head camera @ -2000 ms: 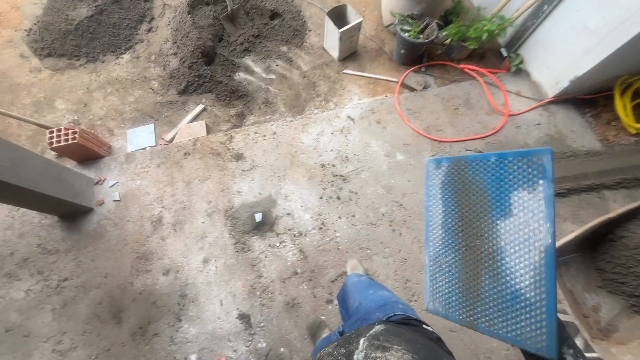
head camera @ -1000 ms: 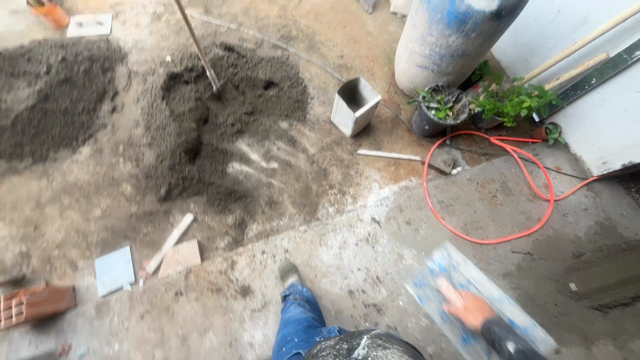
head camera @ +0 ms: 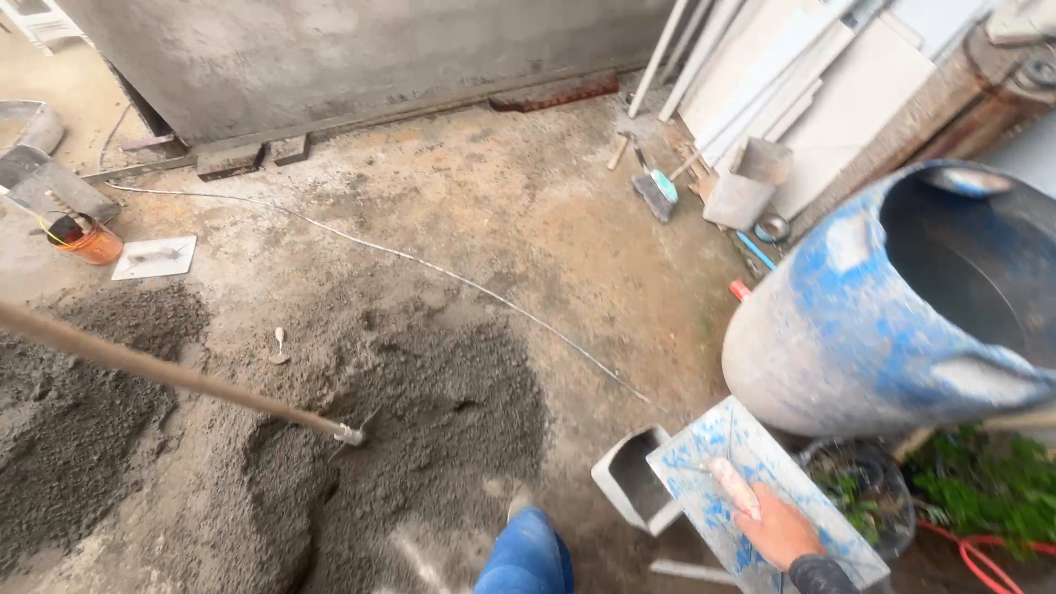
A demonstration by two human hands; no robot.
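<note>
My right hand (head camera: 778, 528) is closed around the handle of a blue-and-white plastering float (head camera: 709, 450), at the lower right. The float's back faces up, and it partly overlaps a grey square container (head camera: 635, 478) lying below it. Left of the container is a mound of wet grey mortar (head camera: 437, 388), with a long-handled hoe (head camera: 190, 375) resting its head in it. A small trowel (head camera: 280, 345) lies beside the mound. My left hand is outside the view.
A large blue paint-stained barrel (head camera: 833, 322) stands at the right, above potted plants (head camera: 986, 483). An orange bucket (head camera: 97, 247) and another float (head camera: 154, 257) are at the left. A pale hose (head camera: 429, 264) crosses the ground. A brush (head camera: 656, 196) lies near leaning boards.
The view has swung forward over the mortar mounds and barrel. The float, seen blue face up two seconds ago, now shows its handle side with my right hand on it.
</note>
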